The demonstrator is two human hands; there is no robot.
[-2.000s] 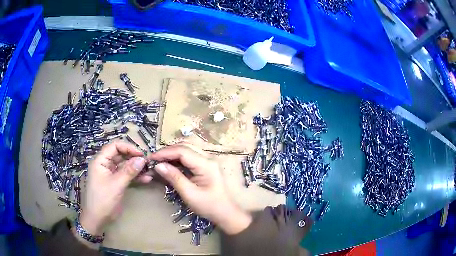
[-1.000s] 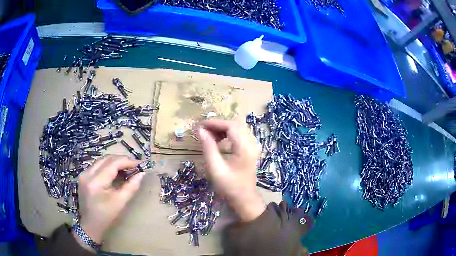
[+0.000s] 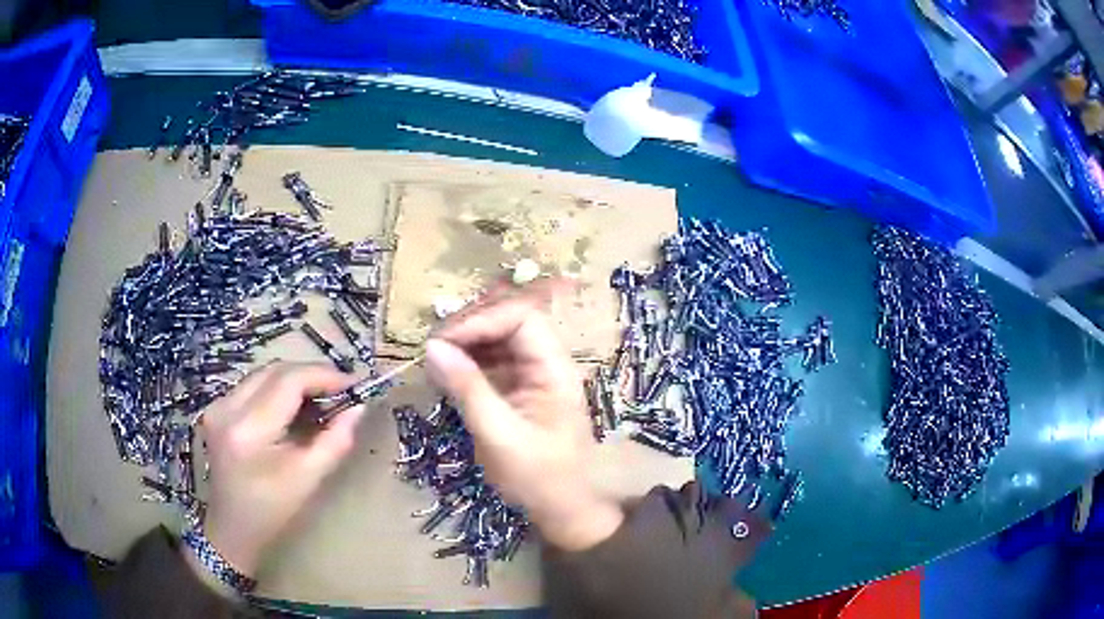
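Observation:
My left hand (image 3: 276, 441) holds a small metal shaft part (image 3: 345, 397) between thumb and fingers, its end pointing right. My right hand (image 3: 515, 405) pinches a thin pale applicator stick (image 3: 403, 369), whose tip is at the end of the part; whether they touch I cannot tell. Behind my right hand lies the stained cardboard pad (image 3: 424, 230) with whitish dabs (image 3: 525, 270). The left heap of parts (image 3: 200, 314) lies beside my left hand. The middle heap (image 3: 454, 484) is between my hands, partly hidden by the right one.
The cardboard sheet (image 3: 327, 556) lies on the green bench (image 3: 835, 484). The right heap (image 3: 726, 351) crosses its edge; a far-right heap (image 3: 942, 363) is beyond. Behind are upper-left parts (image 3: 260, 106), a pale rod (image 3: 466, 139), a white bottle (image 3: 617, 119) and blue bins (image 3: 847, 145). Red object (image 3: 860, 601) below.
My right hand was at my left hand, then moved over the pad, and has now come back left and down with the stick toward the part. My left hand still holds a part.

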